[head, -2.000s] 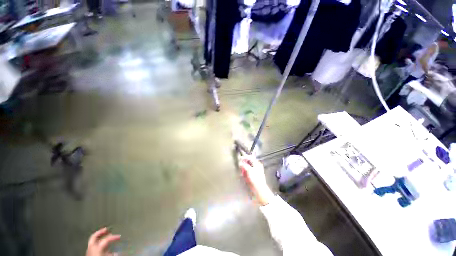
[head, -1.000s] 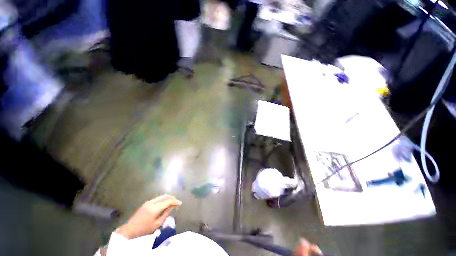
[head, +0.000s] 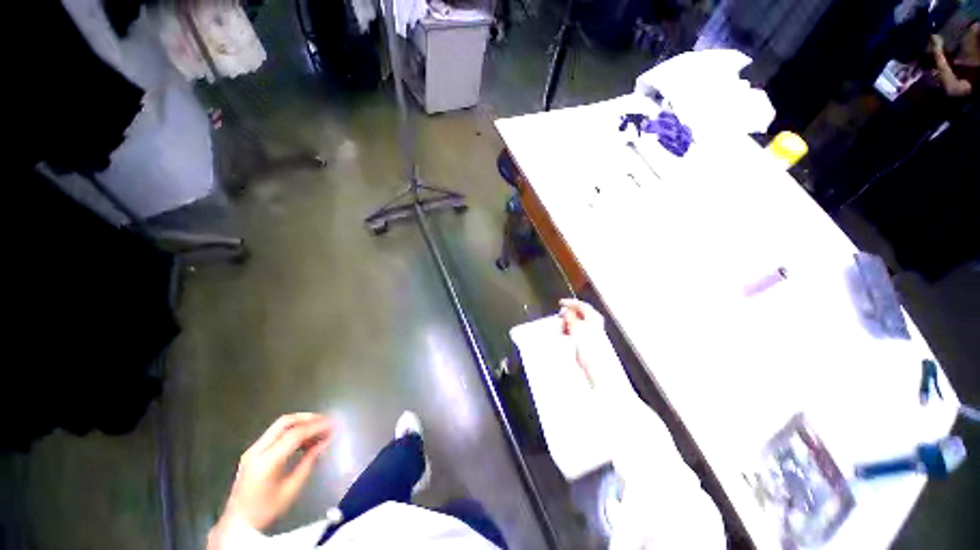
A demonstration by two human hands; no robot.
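My left hand (head: 282, 462) is at the lower left over the floor, fingers loosely curved and apart, holding nothing I can see. My right hand (head: 577, 322) is stretched forward beside the worktable's left edge, above a white flat seat or board (head: 553, 397). Its fingers look partly curled and are small and overexposed, so I cannot tell if they hold anything. The white worktable (head: 688, 269) carries a framed or clear-wrapped item (head: 801, 483), a dark teal tool (head: 897, 464) and a purple item (head: 668, 131).
Black garments (head: 75, 269) hang at the left. A metal rack's long base bar (head: 462, 306) runs along the floor to my left of the table, with castors at its far end. A grey cabinet (head: 449, 67) stands behind. A person's arm (head: 948, 70) shows at the upper right.
The view has turned right and moved forward along the table. My right hand, on a rack pole two seconds ago, is now beside the table. My left hand stays low and empty.
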